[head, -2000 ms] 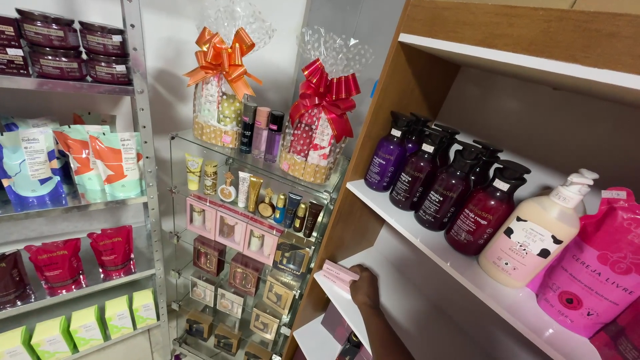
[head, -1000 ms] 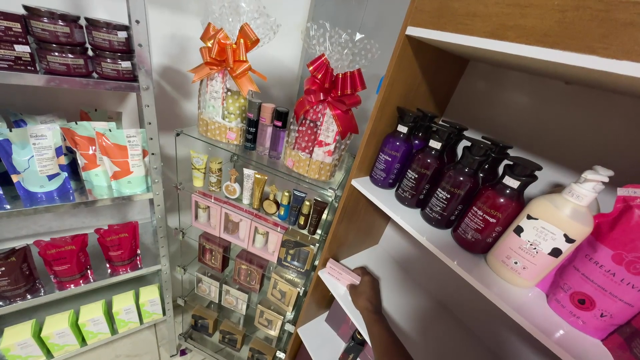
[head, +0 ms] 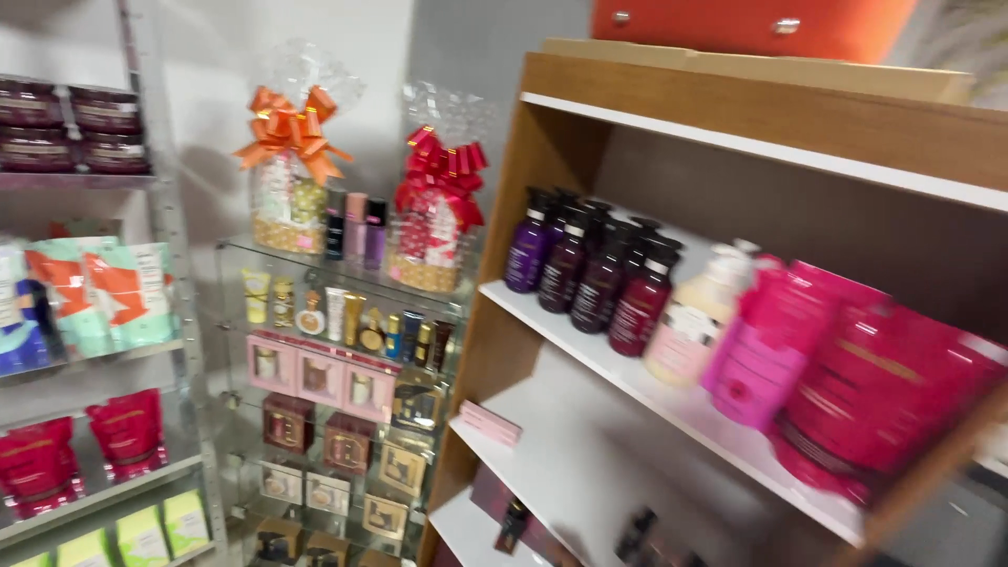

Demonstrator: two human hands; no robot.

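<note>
Neither of my hands shows in the head view. A small pink box lies at the left end of the middle white shelf of a wooden shelf unit. On the shelf above stand purple and dark red pump bottles, a cream and pink pump bottle, a pink refill pouch and a larger crimson pouch. Lower down, a dark bottle is partly in view, and other dark items are blurred.
A glass shelf unit holds gift baskets with an orange bow and a red bow, plus small bottles and boxes. At the left, a metal rack carries jars, pouches and green boxes. An orange object tops the wooden unit.
A hand was at the small pink box in both earlier frames; it is now out of view, and the box lies on the shelf. The view has swung right and up.
</note>
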